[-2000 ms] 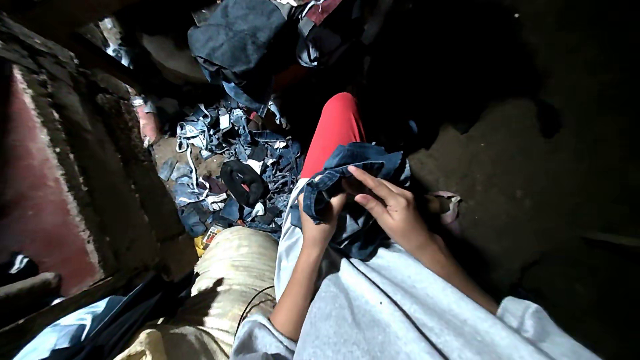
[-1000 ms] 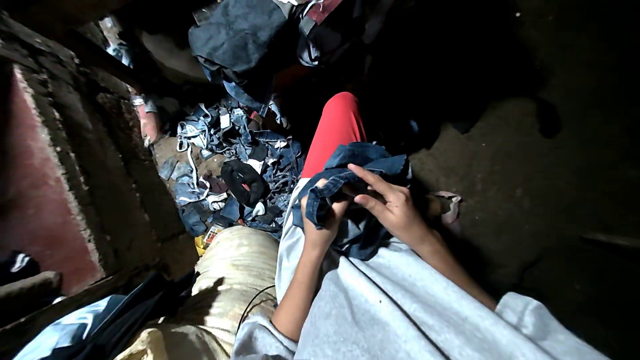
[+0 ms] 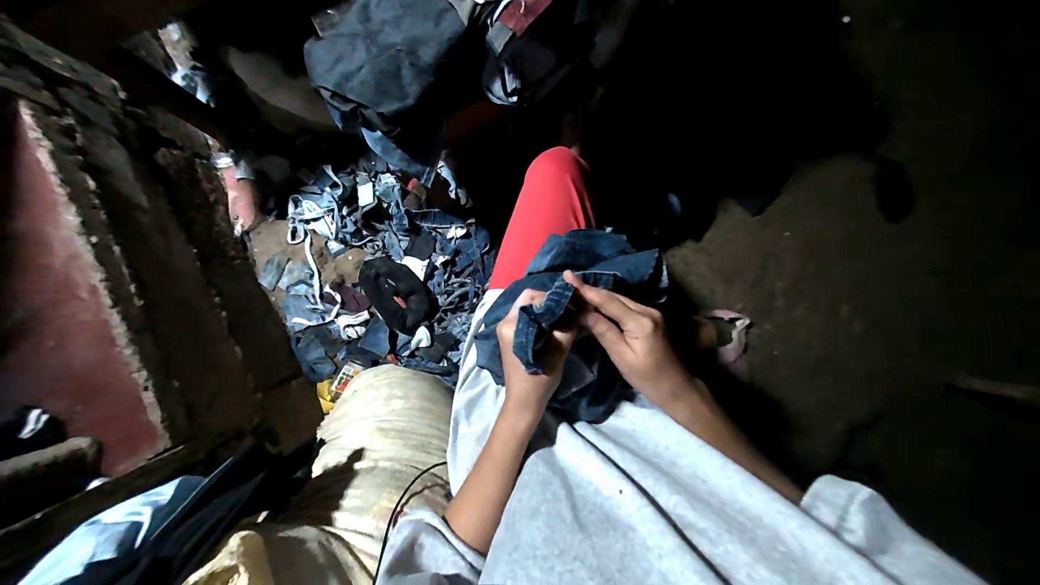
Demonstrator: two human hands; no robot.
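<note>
A dark blue denim garment (image 3: 601, 260) lies bunched over my lap, beside my red-covered knee. My left hand (image 3: 532, 349) is closed around a stitched denim band, whose end curls over the fingers. Close to its right, my right hand (image 3: 630, 329) pinches the denim near the same band with thumb and index finger. The fingertips of both hands almost meet, and the cloth between them is partly hidden.
Denim scraps and strips (image 3: 439, 252) are heaped on the ground at left of centre, with a black cloth ring (image 3: 398, 294) on them. A pale sack (image 3: 386, 431) stands beside my left arm. Dark clothes (image 3: 390, 57) are piled at the top. A red wall panel (image 3: 73, 309) is at far left.
The denim band at my left hand has shifted and now curls over the fingers. Both hands stay at the garment.
</note>
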